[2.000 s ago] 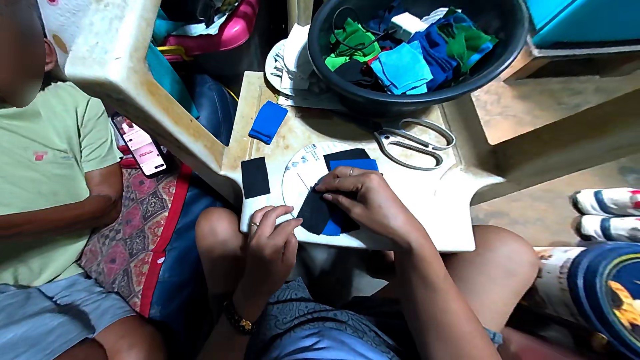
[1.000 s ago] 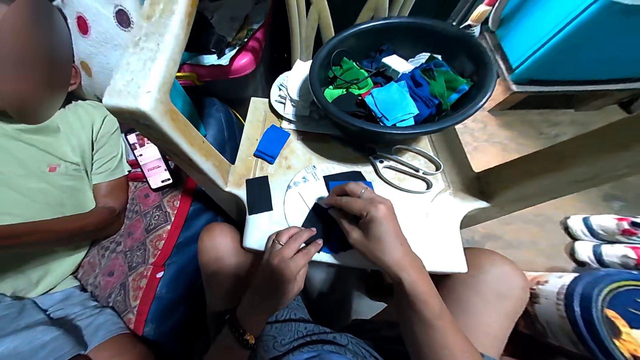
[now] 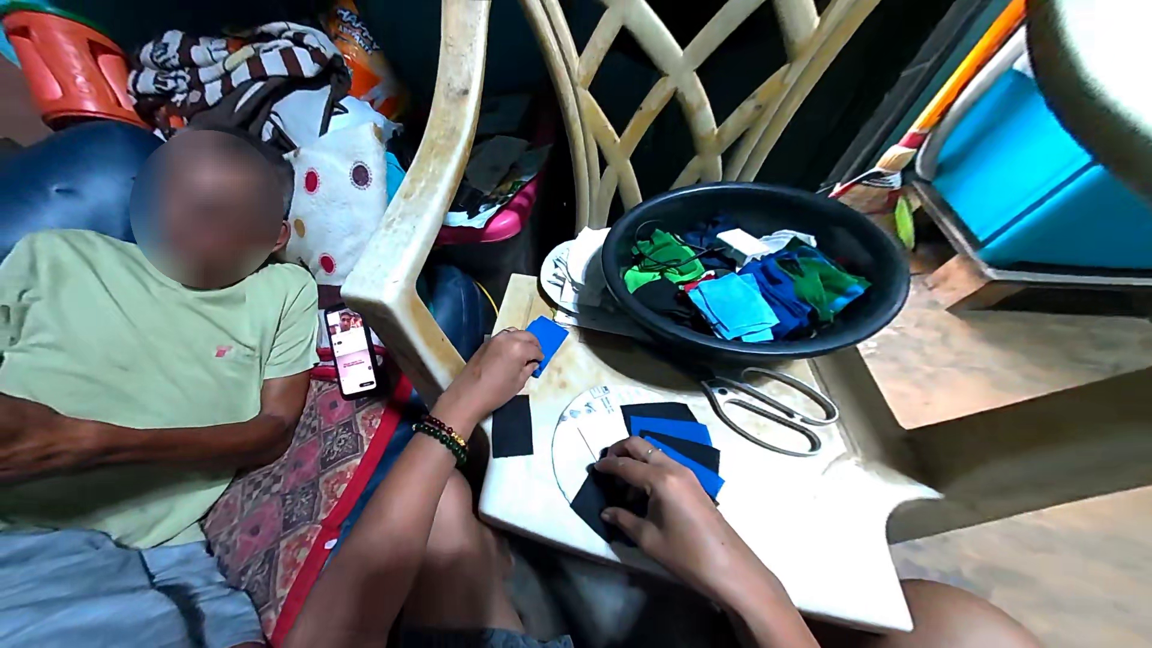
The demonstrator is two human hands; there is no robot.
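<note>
My left hand [image 3: 504,367] grips blue fabric pieces [image 3: 548,344] at the left edge of the plastic chair seat [image 3: 792,549]. Nearer to me lies a black fabric rectangle [image 3: 513,427]. Fingertips of my right hand [image 3: 646,481] press on a black fabric piece [image 3: 591,509], which overlaps a white paper circle [image 3: 576,441] with marks on it. Black and blue pieces [image 3: 673,432] fan out along the circle's right side, partly under that hand. Metal-handled scissors [image 3: 774,409] rest to their right, blades hidden beneath the basin.
A black basin [image 3: 630,315] of fabric scraps stands on the back of the seat, beside stacked white round pieces [image 3: 576,270]. The chair's armrest [image 3: 405,234] rises at the left. Beyond it sits a person [image 3: 153,360] beside a lit phone [image 3: 352,351] on a patterned cushion.
My left hand has left the black piece by the circle and moved up and left, taking hold of the blue pieces. My right hand stays at the circle. The view has shifted considerably.
</note>
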